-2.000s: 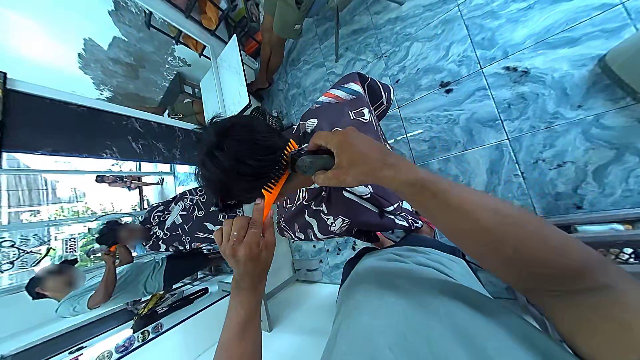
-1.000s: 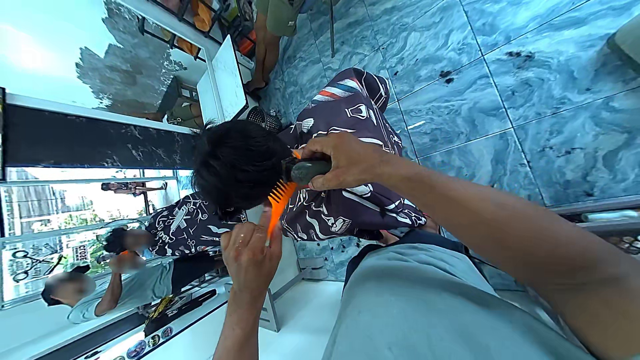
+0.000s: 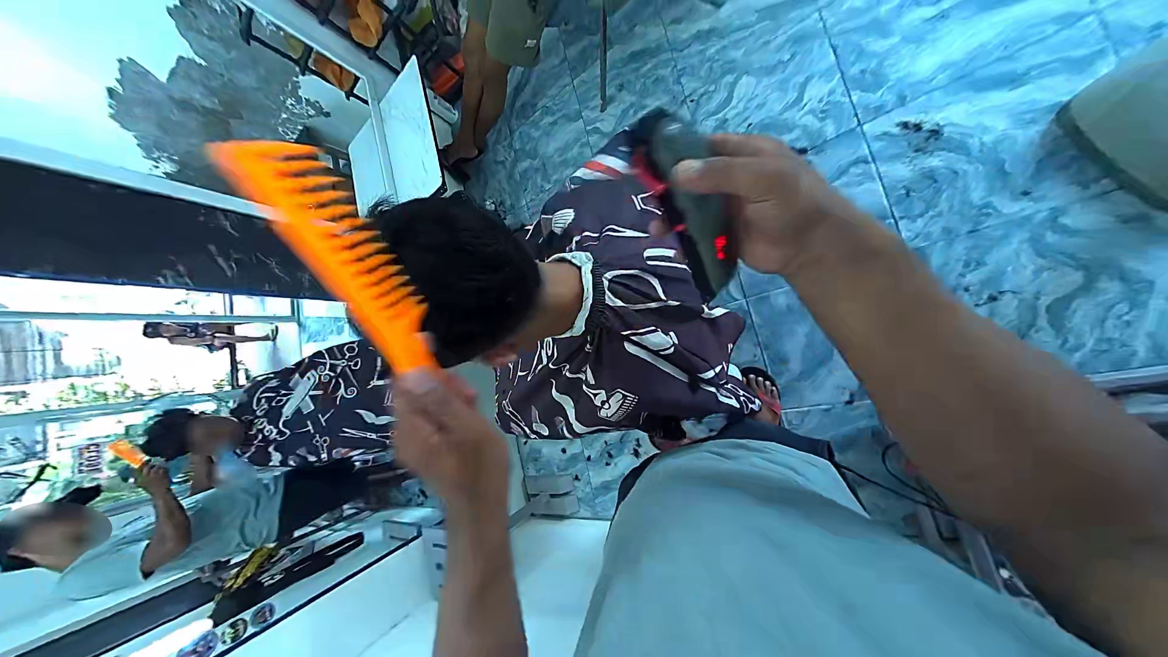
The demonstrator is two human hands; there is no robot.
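Note:
My left hand (image 3: 447, 433) grips the lower end of an orange wide-toothed comb (image 3: 342, 246), raised so that it overlaps the view of a person's black hair (image 3: 456, 274). My right hand (image 3: 776, 201) is shut on a dark cordless hair clipper (image 3: 698, 201) with a lit red display, held over the person's back and apart from the hair. The person wears a dark barber's cape (image 3: 630, 338) printed with white tools, gathered over a pale neck strip (image 3: 579, 283).
A large mirror at the left reflects the caped person (image 3: 310, 401) and the worker. A white counter (image 3: 547, 584) lies below. Another person's legs (image 3: 484, 82) are at the top. Hair clippings (image 3: 917, 130) lie on the blue tiled floor (image 3: 985, 219).
The clipper and comb, both at the back of the person's head before, are now apart. My right hand has moved away from the head, and my left has raised the comb.

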